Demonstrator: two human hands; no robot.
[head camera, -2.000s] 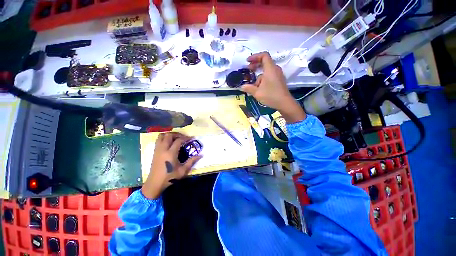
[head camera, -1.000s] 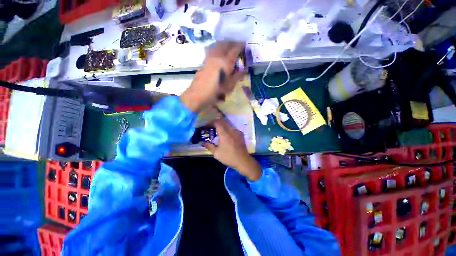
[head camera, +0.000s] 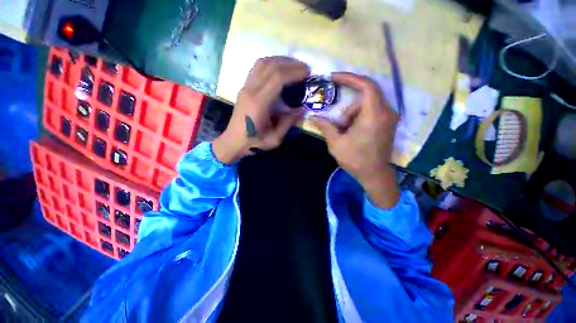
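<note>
A round watch housing (head camera: 320, 94) with shiny inner parts faces up above the white paper near the board's front edge. A plain black disc (head camera: 293, 94) is beside it at its left. My left hand (head camera: 268, 104) holds the black disc side between its fingers; a dark patch shows on the back of the hand. My right hand (head camera: 366, 123) grips the right side of the housing with thumb and fingers. The fingertips partly hide both pieces.
Thin tweezers (head camera: 394, 69) lie on the yellow board (head camera: 252, 31) at the right. Red parts trays (head camera: 167, 129) with dark units stand at the left, more at lower right. A tape roll (head camera: 483, 142) lies on yellow card. A dark tool tip (head camera: 328, 7) hangs at the top.
The view has tilted down and closer. My left hand has come back from the shelf side, and both hands now meet at the housing. The black disc now shows beside it.
</note>
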